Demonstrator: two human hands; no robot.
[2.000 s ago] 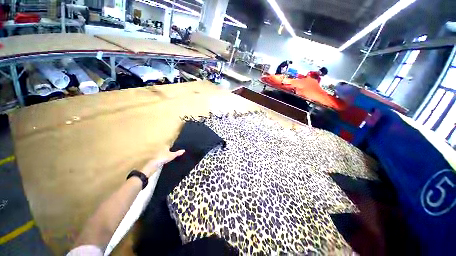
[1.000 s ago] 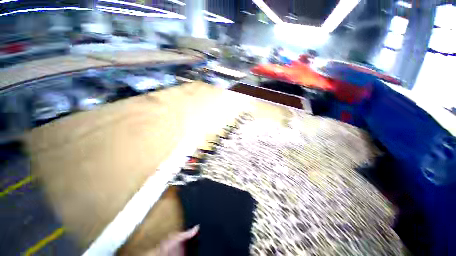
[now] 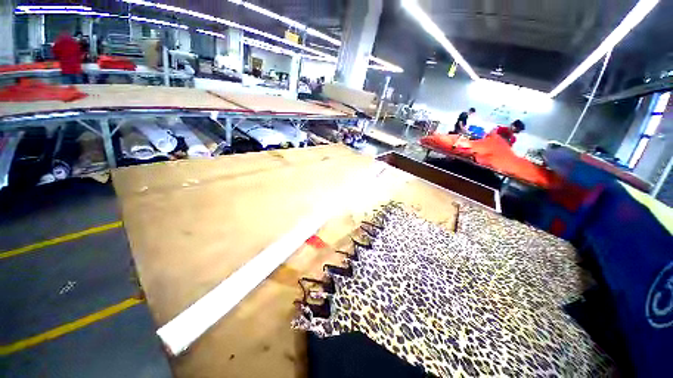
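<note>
The leopard-print sheet (image 3: 443,295) lies over the right part of the brown table (image 3: 199,221). Its left edge is notched, with narrow black and leopard strips along it. A piece of black material (image 3: 358,358) shows at the bottom edge, beside and partly under the leopard print. A long white strip (image 3: 243,284) lies slantwise on the table, left of the sheet. A small red spot shows near its middle. Neither of my hands is in the picture.
The blue press body (image 3: 627,244) with a circled mark is at the right. A brown open box (image 3: 443,177) with a pale rim stands beyond the table. Rolls lie under the long table (image 3: 170,97) at back left. Two people stand by red material (image 3: 491,153); another person (image 3: 68,57) is far left.
My left hand has gone out of view at the bottom. The black piece has moved down towards me, baring the notched edge and the white strip. The view has turned left.
</note>
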